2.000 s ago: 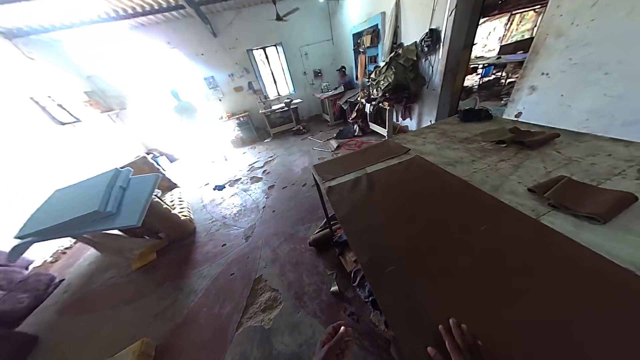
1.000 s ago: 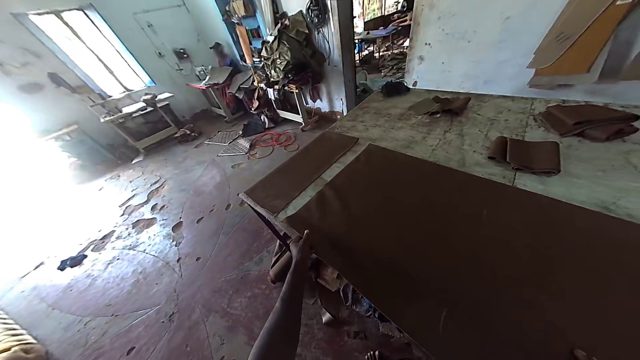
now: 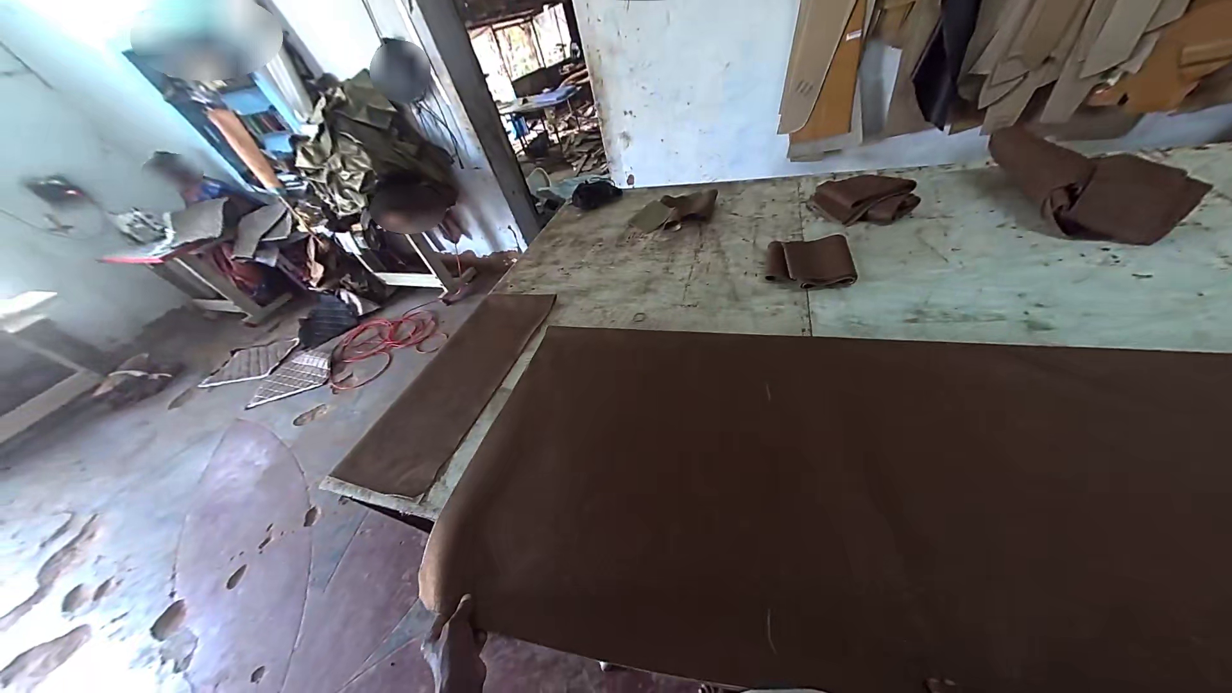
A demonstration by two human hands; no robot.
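A large dark brown sheet of cloth or leather-like material [image 3: 770, 481] covers the near part of the table. At its near left corner, my left hand [image 3: 456, 640] grips the edge, which bulges out past the table. Only what look like fingertips of my right hand [image 3: 940, 685] show at the bottom edge, against the sheet; the rest is out of frame. A narrower brown strip [image 3: 448, 399] lies flat along the table's left end, with a thin gap between it and the sheet.
Folded brown pieces [image 3: 811, 262] and a larger brown bundle [image 3: 1097, 188] lie toward the table's far side [image 3: 654, 279]. Flat patterns [image 3: 818, 77] hang on the wall. Red cable [image 3: 385, 337] lies on the floor near cluttered worktables, where a blurred person [image 3: 178, 178] is.
My left hand has moved from beside the narrow strip to the large sheet's near left corner, which now bulges outward. The view has swung right over the table.
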